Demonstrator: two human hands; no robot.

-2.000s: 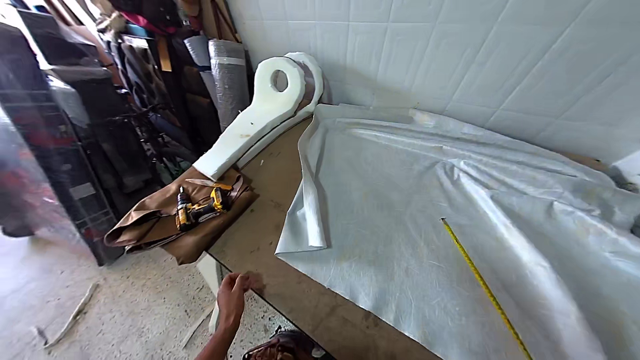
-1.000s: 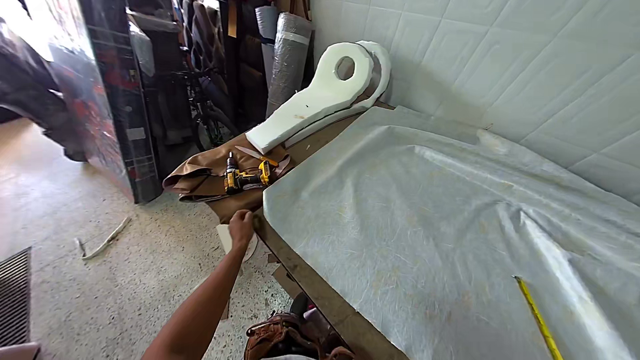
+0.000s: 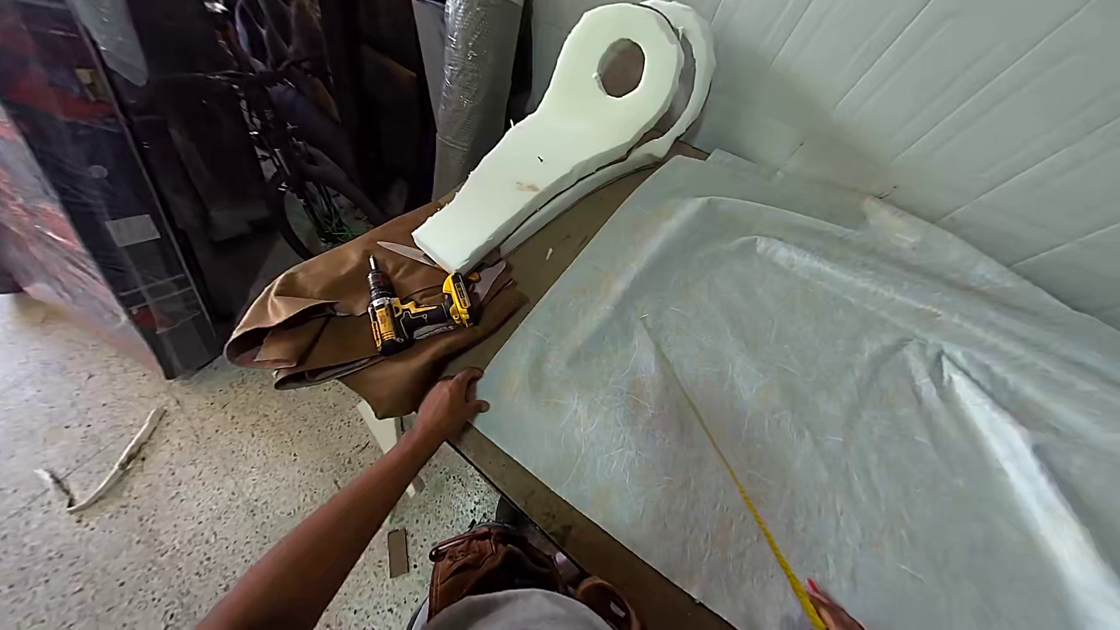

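Observation:
My left hand [image 3: 451, 402] is curled at the table's edge, its thumb and finger pinching the near left corner of a pale, wrinkled fabric sheet [image 3: 595, 411]. At the bottom edge, my right hand [image 3: 836, 611] is partly cut off, with its fingers on the yellow tape measure blade [image 3: 744, 494]. That blade runs diagonally over the sheet, its far end lying on the fabric. A small red bit shows beside the right fingers; the tape's case is not visible. Left of the sheet, a yellow and black cordless drill [image 3: 398, 319] rests on folded brown material [image 3: 306, 302].
Two white foam pieces with rounded, holed ends [image 3: 569, 131] lie behind the drill, against the padded white wall [image 3: 919, 105]. A pointed blade [image 3: 404, 252] lies by the drill. Wrapped rolls [image 3: 477, 87] stand behind. A pale strip [image 3: 122, 459] lies on the speckled floor.
The sheet's left side, folded over two seconds ago, now lies spread to the table's left edge, at my left hand. My right hand has come into view at the tape. The view has shifted.

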